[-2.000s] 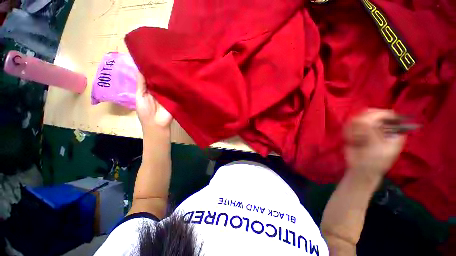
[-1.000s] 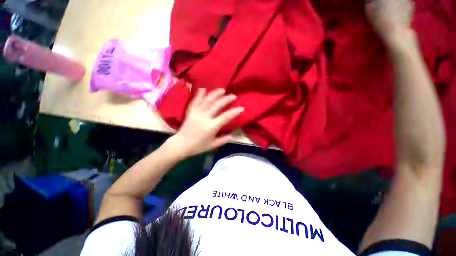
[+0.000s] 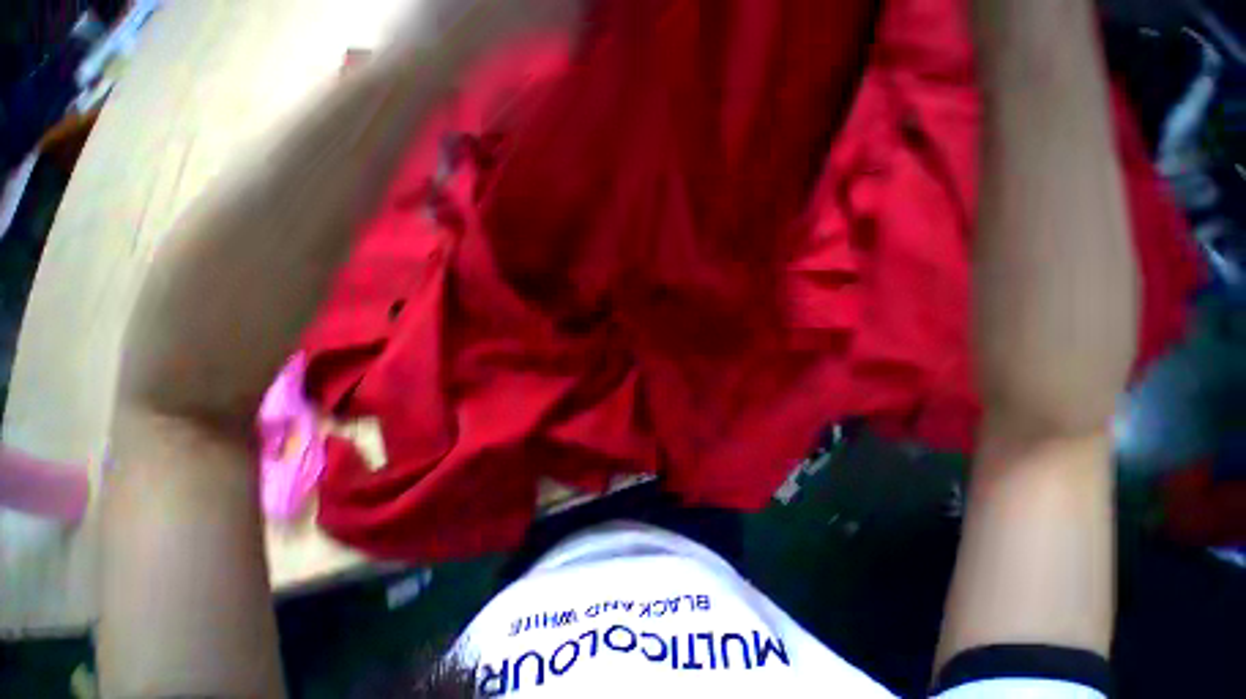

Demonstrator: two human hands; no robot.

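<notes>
A red garment hangs in folds between my two raised forearms, blurred by motion. More red cloth lies below it on the table and reaches the front edge. Both of my forearms stretch up to the top edge of the picture, the left one on the left side and the right one on the right side. My left hand is cut off or lost in blur at the top. My right hand is beyond the top edge. No tool shows.
The pale wooden table shows at the left. A pink plastic bag lies beside the red cloth, partly behind my left forearm. A pink bottle is at the left edge. The dark green floor shows below the table.
Both arms have moved up and forward. My left hand has left the cloth near the front edge. Red cloth is now raised between my arms, and the view has shifted to the right.
</notes>
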